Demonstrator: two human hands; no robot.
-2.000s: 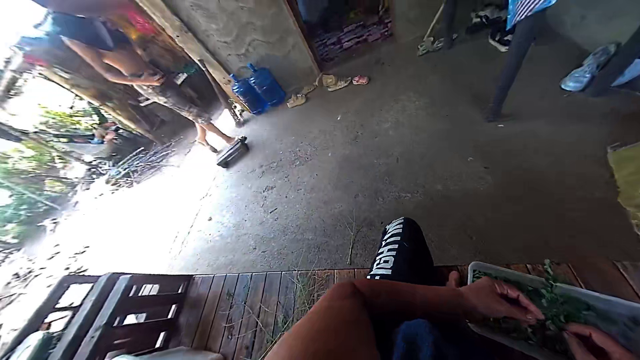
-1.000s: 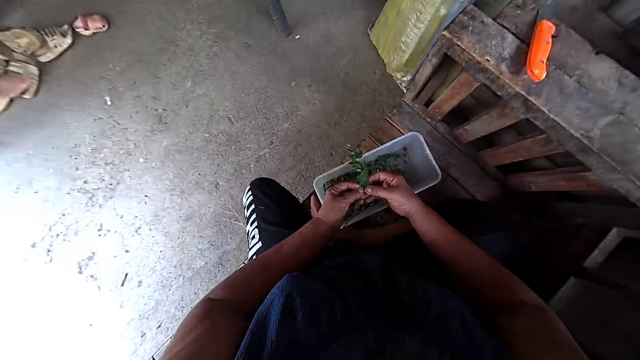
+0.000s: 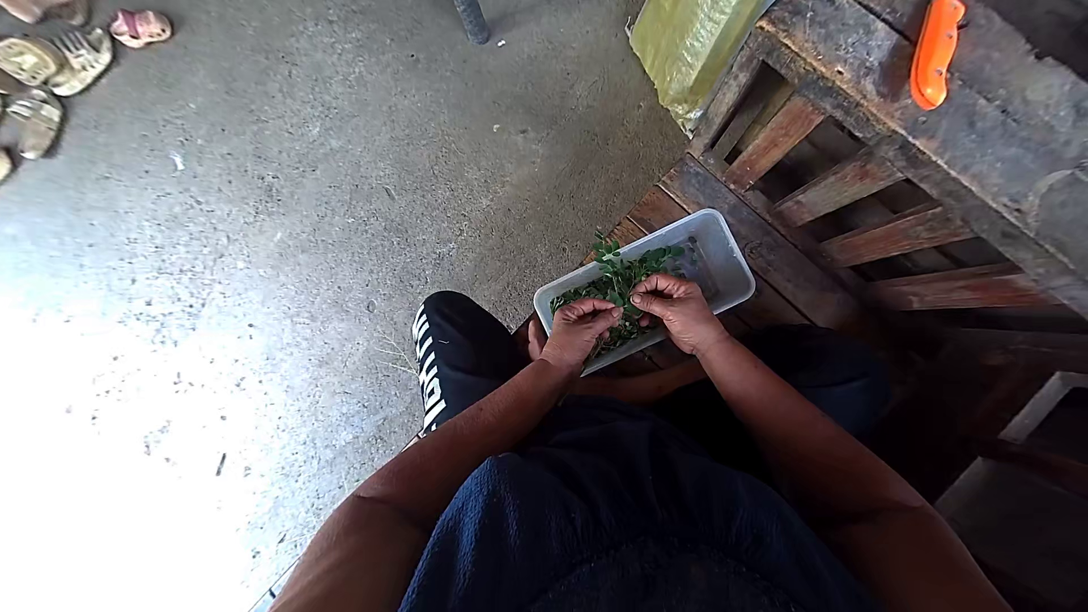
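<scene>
A clear plastic container [image 3: 729, 270] sits on the wooden slats by my lap, with green leafy sprigs [image 3: 622, 276] heaped in its left and middle part. Over its near left side, my left hand [image 3: 583, 330] pinches a piece of the greens between thumb and fingertips. Close beside it on the right, my right hand [image 3: 677, 311] has thumb and fingers closed on the same greens. The fingertips of the two hands are a small gap apart. Exactly which stem or leaf each one grips is too small to tell.
A wooden armrest with slats [image 3: 884, 127] rises at the right, bearing an orange-handled tool [image 3: 937, 53]. Behind it stands a yellowish sack [image 3: 693, 51]. Several sandals [image 3: 83, 61] lie on the concrete floor [image 3: 323, 170] at the upper left. A dark post [image 3: 471, 21] meets the floor at the top.
The view has swung down and to the right since two seconds ago. Both hands have stayed at the greens over the container, their fingertips close together.
</scene>
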